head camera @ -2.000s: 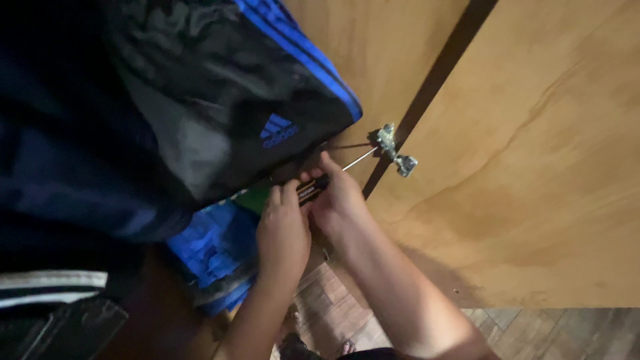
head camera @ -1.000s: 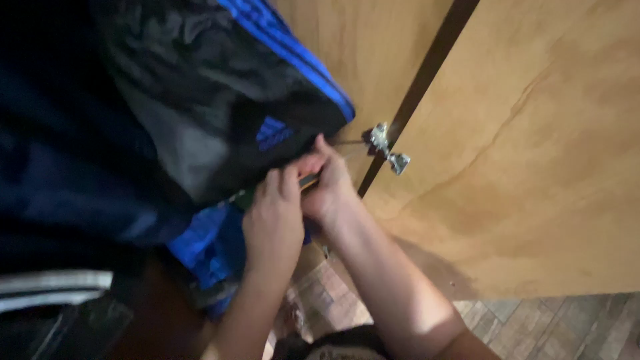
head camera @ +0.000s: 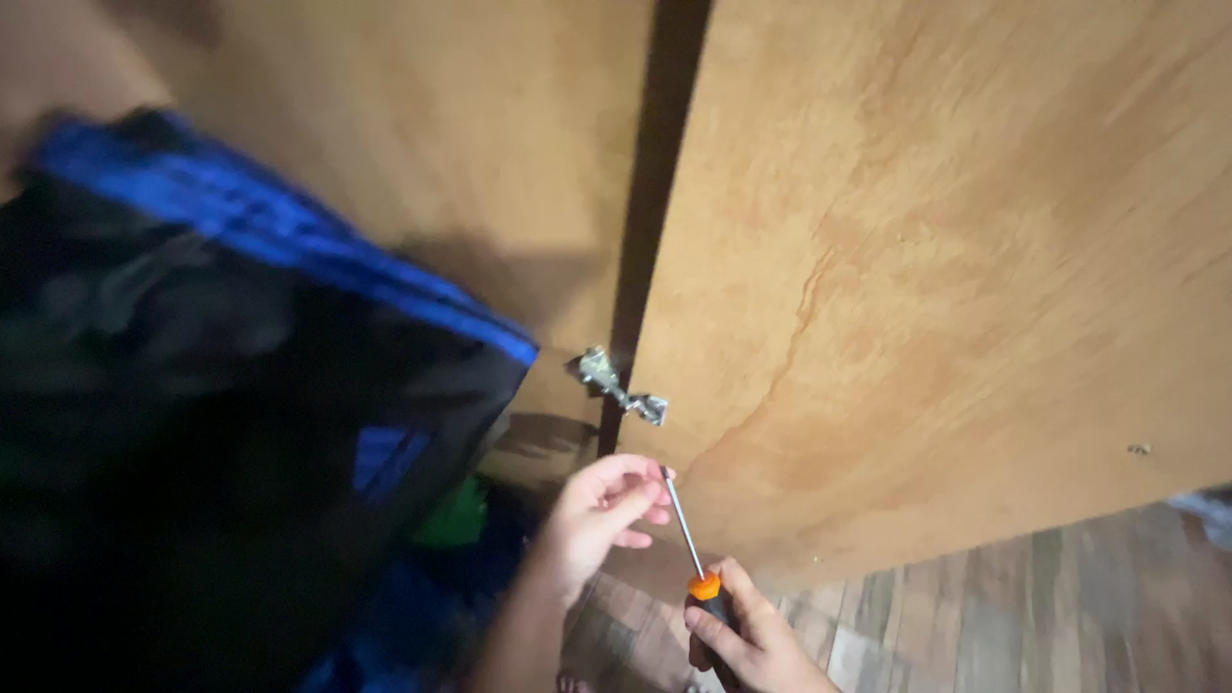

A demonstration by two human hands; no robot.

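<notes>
My right hand [head camera: 746,635] grips the dark handle of a screwdriver [head camera: 684,525] with an orange collar, its metal shank pointing up. Beside the screwdriver's tip is my left hand [head camera: 611,515], thumb and fingers curled close together; whether something small is between them cannot be told. Above the hands, a metal hinge [head camera: 621,388] spans the dark gap between two wooden panels, one wing on each side. The screwdriver tip is apart from the hinge.
A black garment with blue stripes [head camera: 289,385] hangs at the left, partly over the left panel [head camera: 462,125]. The large wooden panel [head camera: 914,289] fills the right. Below lies a plank-patterned floor [head camera: 924,616], with blue and green cloth at lower left.
The screwdriver has come away from the hinge, and my hands, which were together around it, are now apart and below the hinge. The view has shifted.
</notes>
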